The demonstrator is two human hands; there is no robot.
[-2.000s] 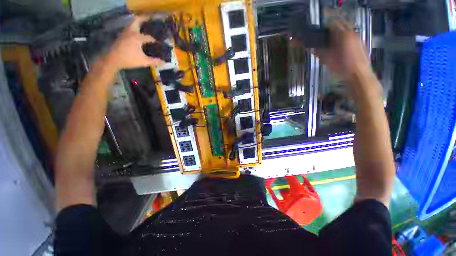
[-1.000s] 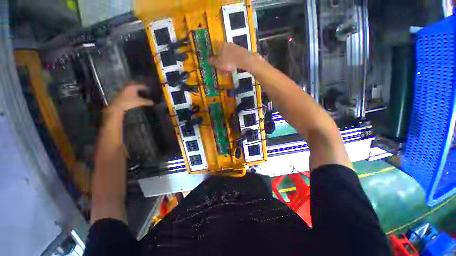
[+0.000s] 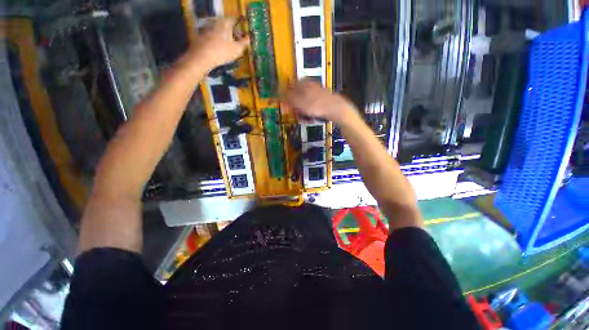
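Note:
The orange test fixture [image 3: 260, 184] lies lengthwise before me, with a white socket row on each side and green circuit boards [image 3: 274, 145] down its centre. Black adapters with thin cords [image 3: 234, 120] sit in part of the left row; the lowest left sockets [image 3: 237, 161] show no adapter. My left hand [image 3: 219, 44] is over the upper left row, at a cord; its grip is unclear. My right hand [image 3: 311, 100] is blurred over the middle of the right row; what its fingers hold cannot be told.
Metal conveyor rails [image 3: 402, 77] run right of the fixture, with a white front edge [image 3: 387, 188] near me. A blue perforated crate [image 3: 539, 135] stands at the right. A red stool [image 3: 361, 235] is on the green floor below. Another orange fixture [image 3: 48, 116] is at the far left.
My right hand first left a dark object at the right, then came over the fixture and moved lower along it. My left hand dropped away left, then returned to the left row. The view shifted.

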